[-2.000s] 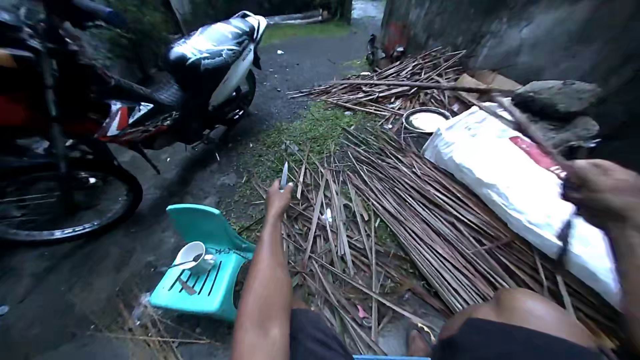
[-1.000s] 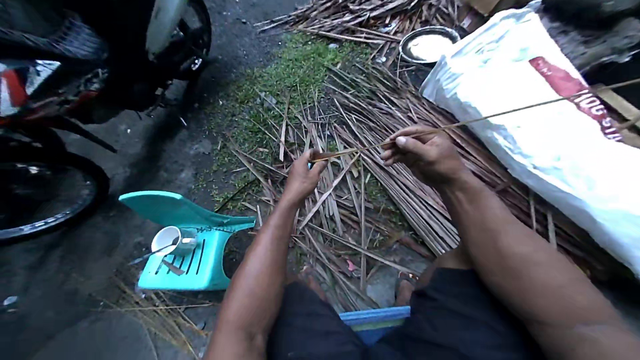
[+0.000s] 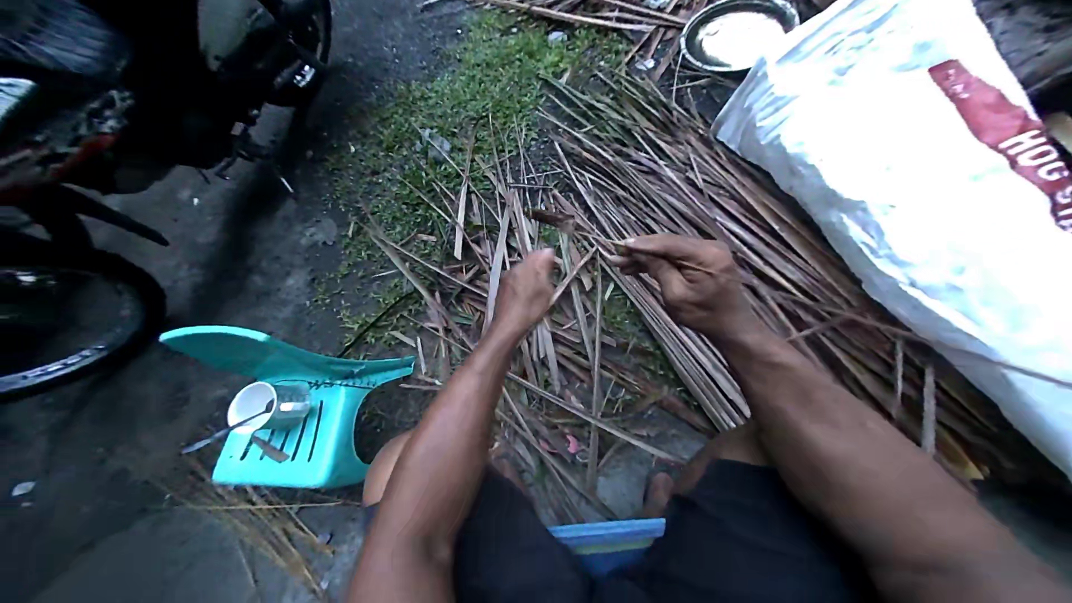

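My right hand [image 3: 691, 280] pinches a thin dried palm leaflet [image 3: 554, 219] between thumb and fingers; its brown end points up and left. Just left of it, my left hand [image 3: 528, 289] has its fingers curled, and whatever lies inside them is hidden. The two hands are apart. Below them, loose leaf strips [image 3: 548, 335] are scattered on the ground. A thick layer of long dried leaflets [image 3: 712, 193] runs down to the right, partly under my right forearm.
At left, a small turquoise plastic chair [image 3: 335, 444] holds a white cup [image 3: 251, 406], a clear glass [image 3: 291, 408] and a utensil. A motorcycle wheel [image 3: 151, 318] stands beyond it. A white printed sack [image 3: 888, 167] and a round metal basin [image 3: 712, 59] are at right. Thin ribs [image 3: 268, 519] lie below the chair.
The right hand has moved from the far right to beside the left hand. The knife seen in my left hand two seconds ago is not visible now. The view has tilted down.
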